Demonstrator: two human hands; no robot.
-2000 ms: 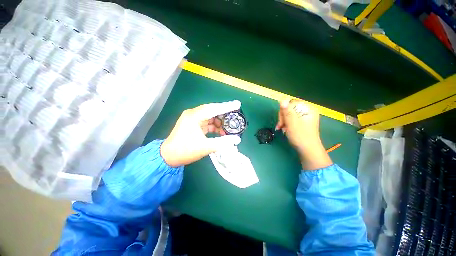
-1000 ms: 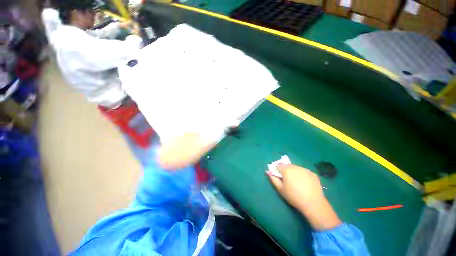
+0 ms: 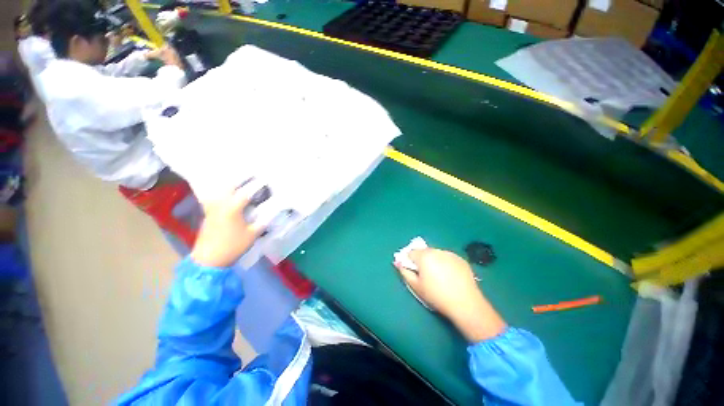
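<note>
My left hand (image 3: 226, 230) is at the near edge of the white liner sheet (image 3: 278, 119), with a small black part (image 3: 260, 195) at its fingertips; it looks gripped, low over or touching the sheet. My right hand (image 3: 448, 281) is on the green mat (image 3: 365, 238), closed on a crumpled white wiping cloth (image 3: 411, 252). A black round part (image 3: 479, 253) lies flat on the mat beyond my right hand. Another black part (image 3: 169, 111) sits near the sheet's left edge.
An orange-red stick (image 3: 567, 304) lies right on the mat. A yellow strip (image 3: 508, 206) edges the dark green belt. Beyond are a black tray (image 3: 393, 30), a greyish sheet (image 3: 583, 71) and cardboard boxes (image 3: 611, 20). A person in white (image 3: 99, 119) sits at left by a red stool (image 3: 159, 208).
Since two seconds ago the view has swung left. My left hand has moved from the mat to the white sheet with a black part. My right hand now holds the cloth.
</note>
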